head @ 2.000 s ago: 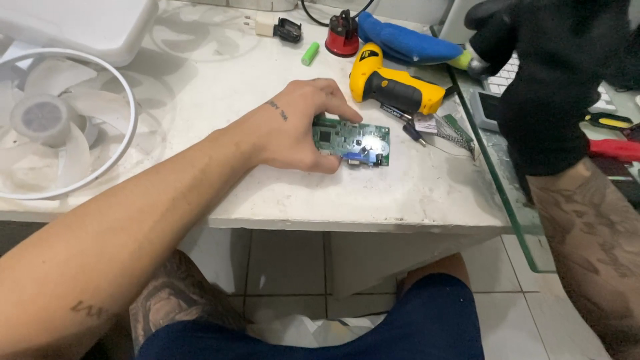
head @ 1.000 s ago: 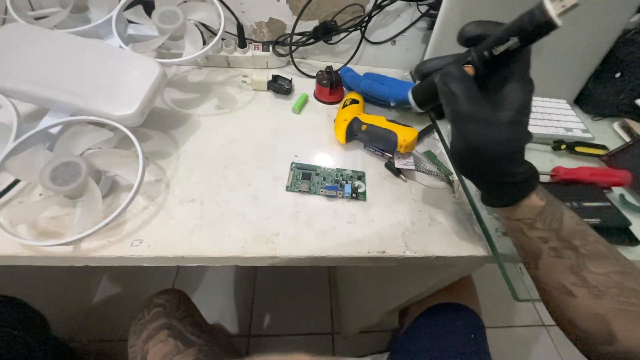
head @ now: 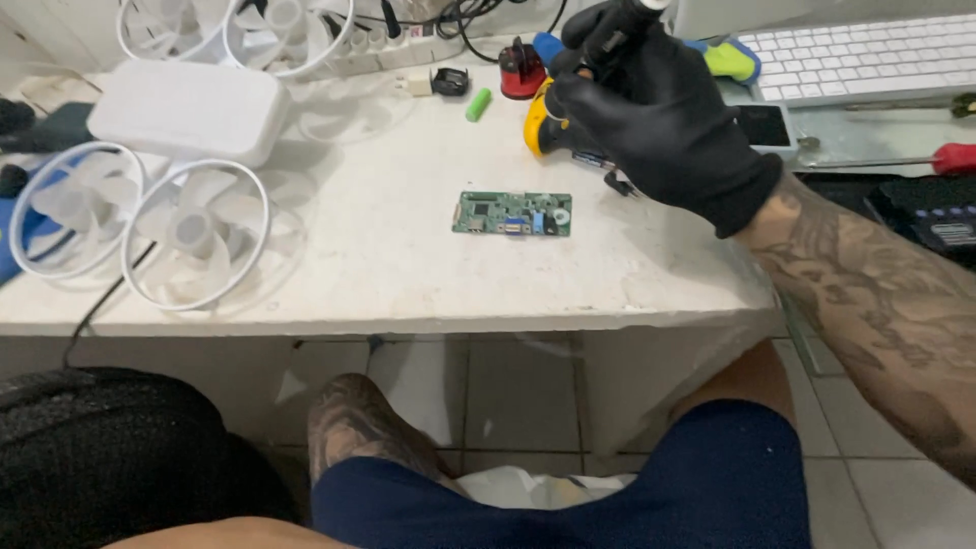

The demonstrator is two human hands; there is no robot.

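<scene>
My right hand (head: 663,114), in a black glove, is raised over the back right of the white table and grips a black cylindrical tool (head: 616,34), whose upper end runs out of view. Partly hidden behind that hand is a yellow and black tool (head: 538,122). A green circuit board (head: 492,217) with blue connectors lies flat near the table's front edge, and no hand touches it. My left hand is out of view; only a strip of bare arm shows at the bottom edge.
White ring-guarded propellers and a white case (head: 187,110) stand at the left. Along the back are a green cylinder (head: 478,105), a red and black device (head: 521,70), a power strip (head: 404,52) and cables. At the right are a white keyboard (head: 869,57) and a red-handled screwdriver (head: 953,158).
My left hand, earlier on the circuit board, has let go and left the view. The board stays on the table. My right hand still holds the black tool. The view has shifted.
</scene>
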